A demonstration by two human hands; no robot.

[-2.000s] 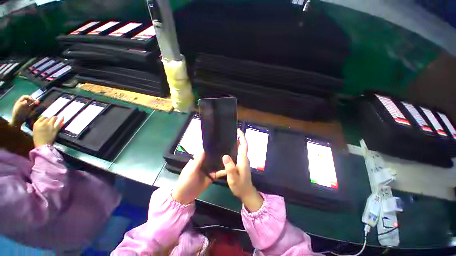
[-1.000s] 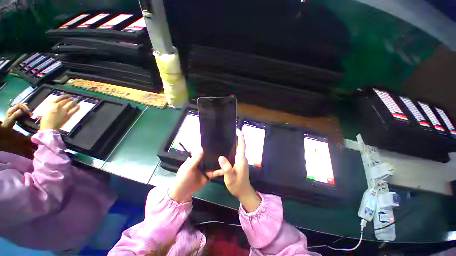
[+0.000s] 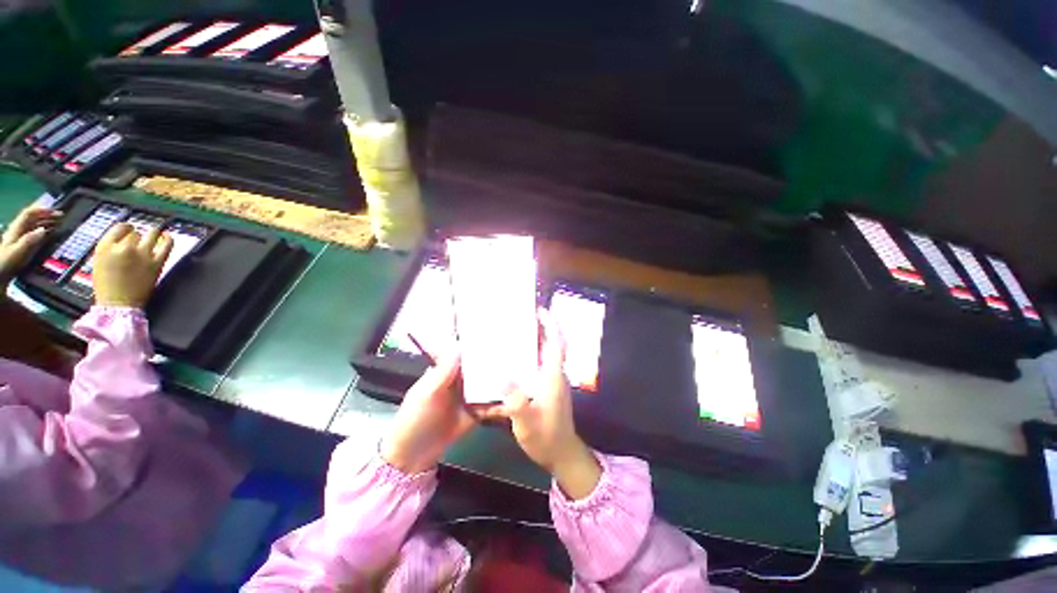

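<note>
A smartphone (image 3: 495,313) is held upright above the tray, its screen glowing plain white. My left hand (image 3: 429,415) holds its lower left edge, with a thin dark pointed tool (image 3: 418,345) sticking out by the fingers. My right hand (image 3: 546,405) is on the phone's lower right side, thumb near the lower end of the screen. Behind and below the phone lies a black phone tray (image 3: 655,376) with lit phones in its slots, one at the left end, one just right of my hands (image 3: 589,353) and one farther right (image 3: 724,373).
Another person's hand (image 3: 128,264) works at a tray on the left. A wrapped post (image 3: 386,174) stands behind the bench, beside a wooden board (image 3: 255,211). Stacked trays (image 3: 927,307) with lit phones stand at the right, near a white power strip (image 3: 872,510). A white cable runs along the near edge.
The held phone's screen has turned from dark to glowing white; both hands keep hold of it. The view has shifted slightly. The neighbour's hands have moved over their tray.
</note>
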